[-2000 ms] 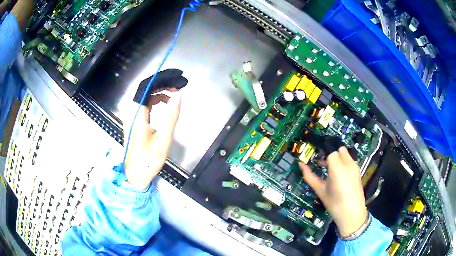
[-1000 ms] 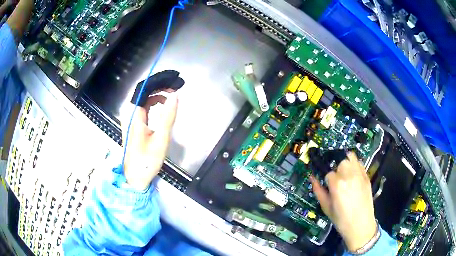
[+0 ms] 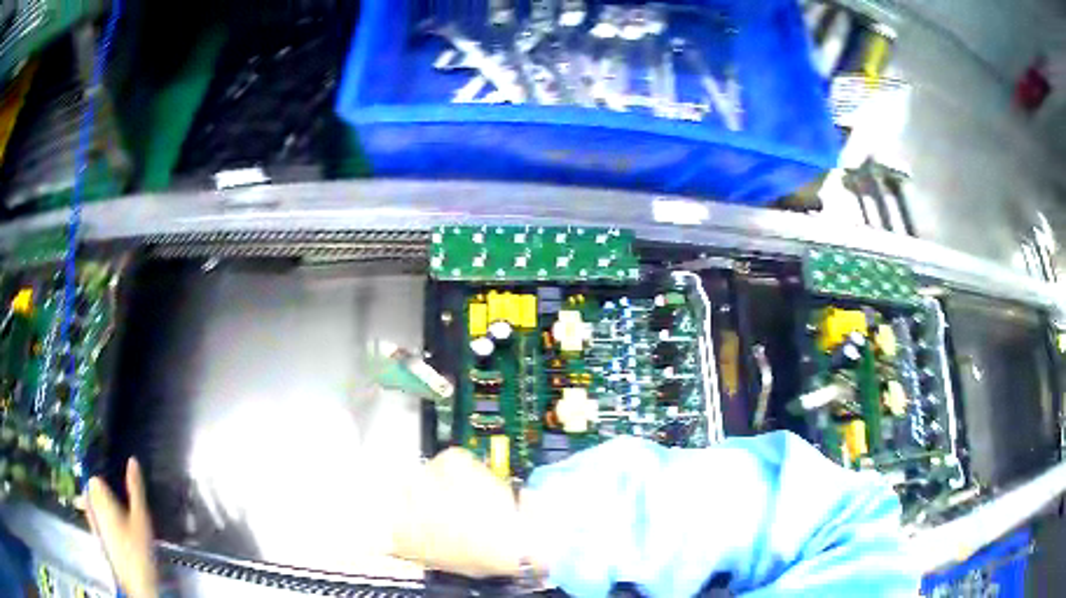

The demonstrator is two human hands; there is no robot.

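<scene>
The view is blurred. A green circuit board (image 3: pixel 625 368) crowded with parts, with yellow blocks at its upper left, lies in a black carrier (image 3: pixel 442 339). My right arm crosses the board's lower edge from the right. My right hand (image 3: pixel 456 514) is over the carrier's lower left and the bright metal plate; its fingers are washed out. My left hand (image 3: pixel 123 532) is at the lower left, partly cut off, near another board's corner. Two bare fingers or a finger and thumb point up, apart; the dark-covered fingertips cannot be made out. Nothing can be seen held in either hand.
A narrow green strip board (image 3: pixel 532 254) lies along the carrier's far edge. A blue bin (image 3: pixel 585 146) of loose pale parts stands beyond the metal rail (image 3: pixel 339 204). Other boards lie at right (image 3: pixel 871 374) and far left (image 3: pixel 47 374). A blue cord (image 3: pixel 76 210) hangs at left.
The view has turned and moved right, showing the whole front of the blue bin. My right hand has left the board's parts and reached left. My left hand is now at the lower left edge.
</scene>
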